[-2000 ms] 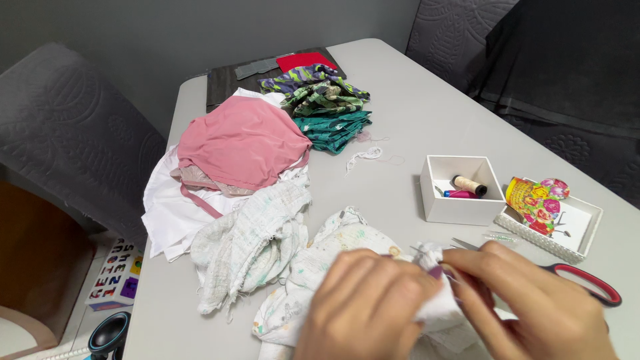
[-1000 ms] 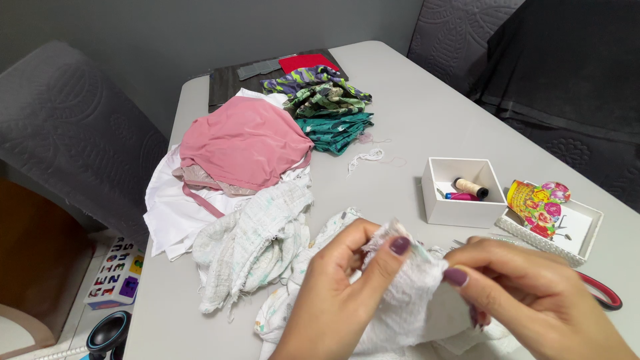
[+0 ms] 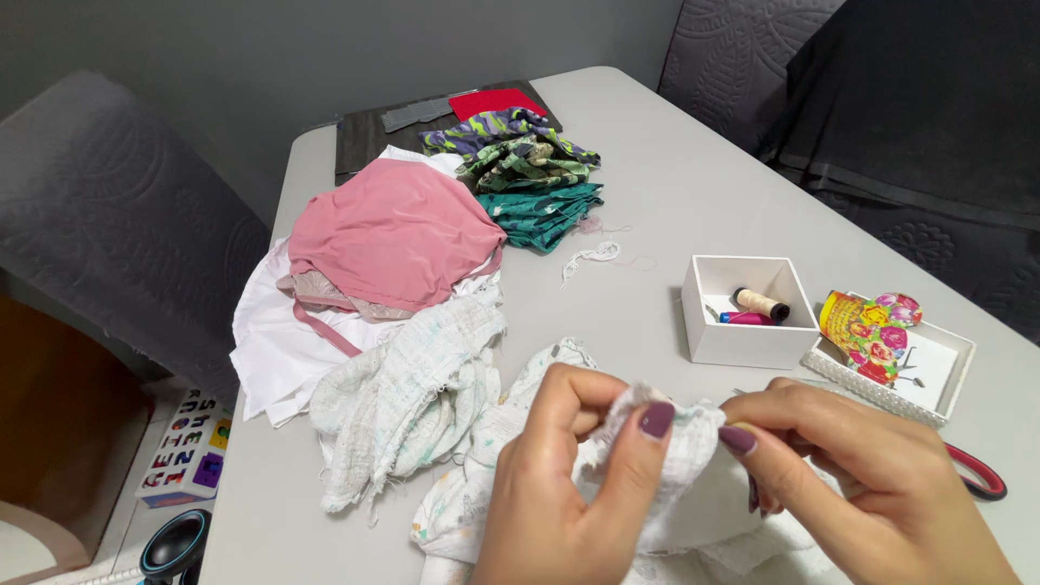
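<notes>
My left hand point(image 3: 573, 479) pinches a gathered edge of a white gauze cloth point(image 3: 678, 463) between thumb and fingers. Close on its right, my right hand point(image 3: 845, 479) has thumb and forefinger together at the same cloth's edge; whether a needle is between them cannot be told. The rest of this printed cloth hangs down and spreads on the table below both hands. Scissors with a red and black handle point(image 3: 979, 471) lie partly hidden behind my right hand. A white box point(image 3: 751, 345) beyond the hands holds a cream thread spool point(image 3: 761, 304) and a magenta spool point(image 3: 747, 318).
A white tray point(image 3: 963, 374) with a floral card point(image 3: 873, 333) stands right of the box. Left are another gauze cloth point(image 3: 406, 406), a pink garment point(image 3: 394, 236) and white fabric point(image 3: 268, 341). Folded patterned cloths point(image 3: 536, 215) and loose white thread point(image 3: 593, 253) lie farther back. Chairs flank the table.
My hands have turned from a low, knuckles-up hold to one with the thumbs showing, then drawn close together at the cloth's edge. The cloth between them is more bunched than a second ago.
</notes>
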